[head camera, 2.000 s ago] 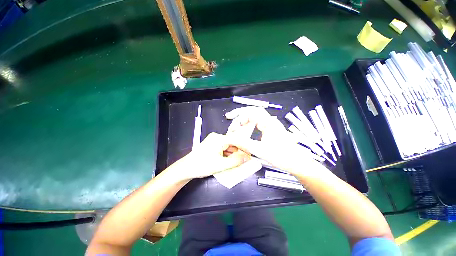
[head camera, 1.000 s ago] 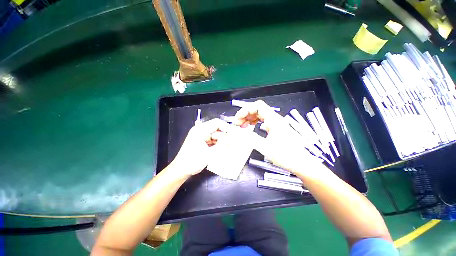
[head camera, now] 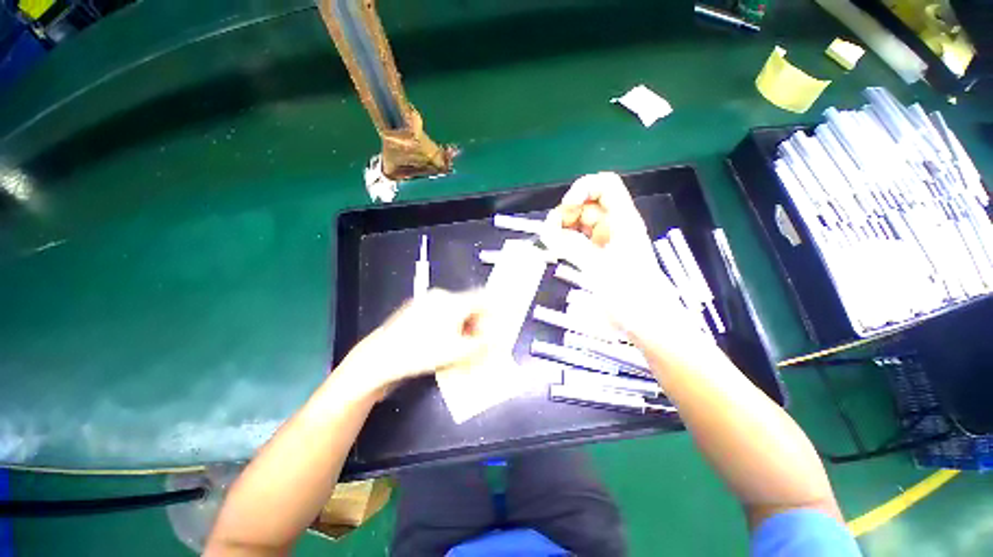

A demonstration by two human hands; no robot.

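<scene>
A shallow black tray (head camera: 457, 444) lies in front of me with several slim white pen-like parts (head camera: 423, 269) in it, most at its right side. My left hand (head camera: 419, 335) grips a pale white sheet (head camera: 512, 299) over the middle of the tray; another pale flap of it hangs below the fingers. My right hand (head camera: 602, 245) is over the tray's back right, palm partly up and fingers curled, beside the ends of white parts. Glare and the fingers hide whether it grips one.
A second black tray (head camera: 775, 256), packed with white sticks (head camera: 887, 218), stands at the right. A brown-taped post (head camera: 412, 150) rises behind the tray. A white scrap (head camera: 645, 106) and yellow paper pieces (head camera: 791, 83) lie on the green bench. A black hose (head camera: 103, 502) is at the lower left.
My hands have moved apart. My right hand has moved right and up, and my left hand has lowered slightly with the sheet. More parts now show between them.
</scene>
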